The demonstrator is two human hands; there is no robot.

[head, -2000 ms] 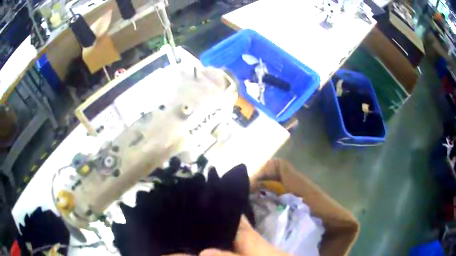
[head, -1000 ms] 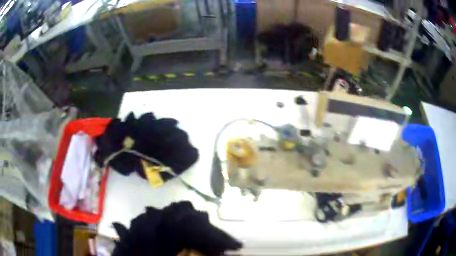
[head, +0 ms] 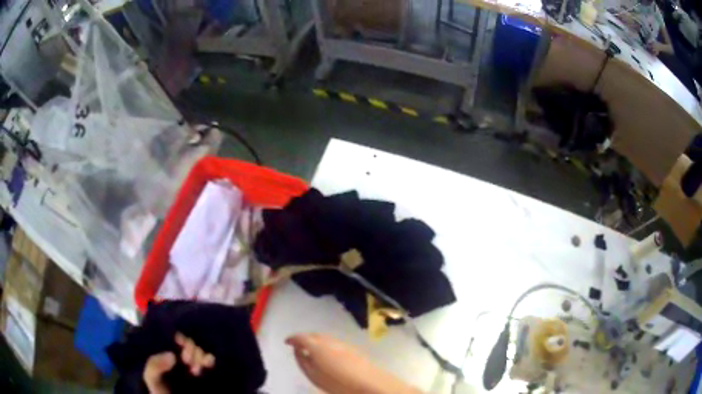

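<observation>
A stack of black garment pieces (head: 223, 338) is at the lower left, over the near end of the red basket. My left hand (head: 178, 363) grips it; only some fingers show against the cloth. My right hand (head: 350, 368) is at the bottom centre over the white table, holding nothing visible, its fingers pointing left. A second black bundle (head: 362, 238) lies fanned out on the table, its left end over the basket's rim. A grey-tan tie strip (head: 308, 268) and yellow-tan pieces (head: 379, 315) lie on and beside it.
The red basket (head: 165, 231) holds pale sheets (head: 206, 231). A large clear plastic bag (head: 100, 146) hangs left of it. The sewing machine's end (head: 550, 342) is at the lower right. The white table's (head: 477, 200) far edge runs behind the bundle. A brown carton (head: 54, 308) is at the far left.
The view has swung left, from machine and blue bins to the basket. The hand-held black stack is now over the basket's near end. My right hand now shows apart from the stack.
</observation>
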